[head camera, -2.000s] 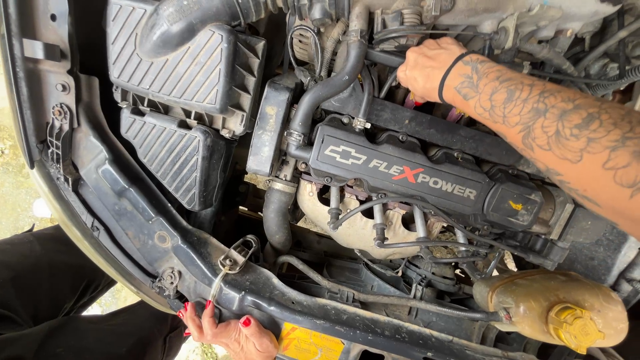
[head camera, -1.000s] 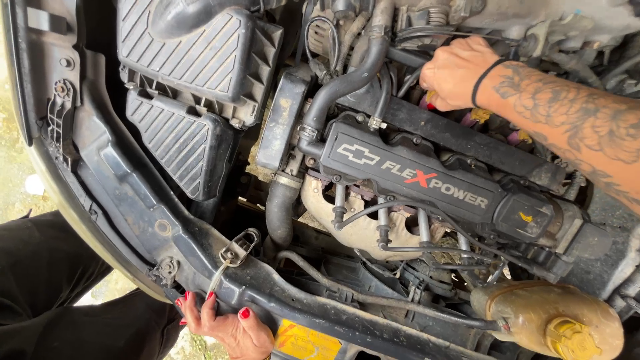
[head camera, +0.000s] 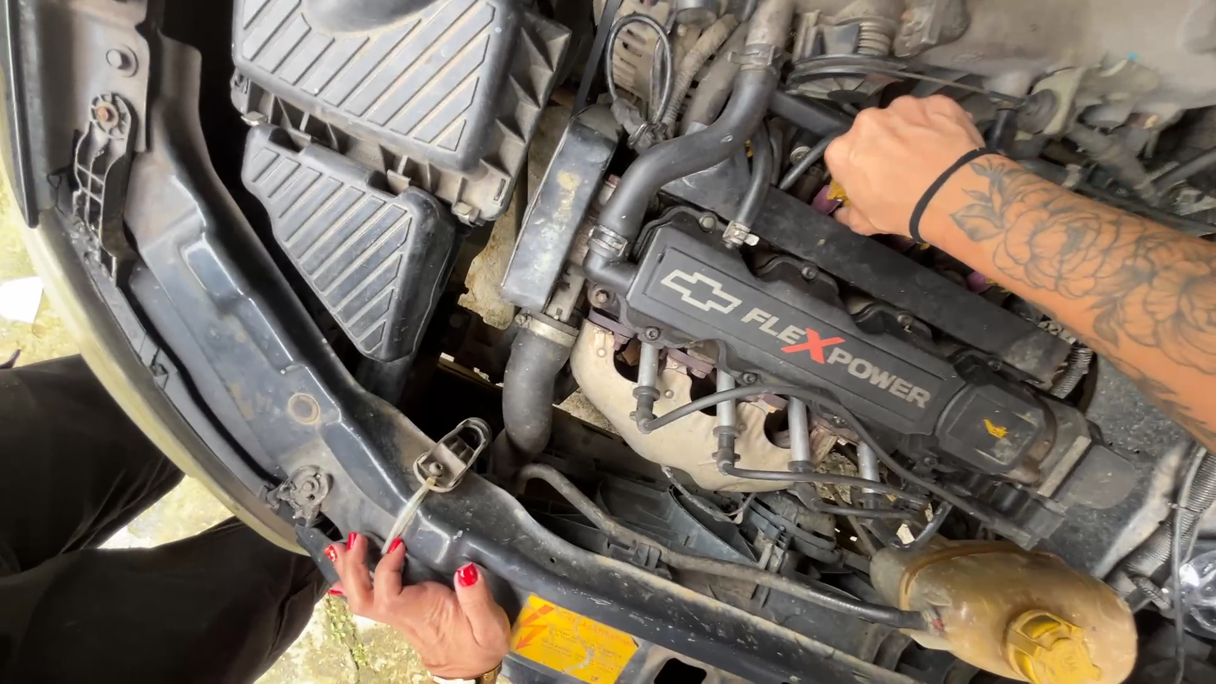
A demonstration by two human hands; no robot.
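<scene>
My right hand (head camera: 893, 166) reaches in from the right, fingers curled down among the parts behind the black valve cover (head camera: 788, 332). A black hose (head camera: 807, 114) runs up to its knuckles, with a yellow and purple part (head camera: 834, 193) beside the fingers. Its fingertips are hidden, so its hold cannot be told. My left hand (head camera: 418, 603) rests on the front edge of the engine bay, thumb apart from the other fingers, with no object visible in it. Near its index finger is a pale cord (head camera: 408, 515), which runs to a metal loop (head camera: 454, 454).
A black ribbed air filter box (head camera: 380, 76) lies upper left. Thick hoses (head camera: 698, 161) curve beside the valve cover. Spark plug leads (head camera: 727, 446) cross the exhaust side. A stained reservoir (head camera: 1007, 608) with a yellow cap stands lower right. Dark-clothed legs (head camera: 142, 589) show lower left.
My right hand has shifted slightly to the right along the engine; the purple and yellow parts below its wrist, seen earlier, are now mostly covered. My left hand stays by the cord.
</scene>
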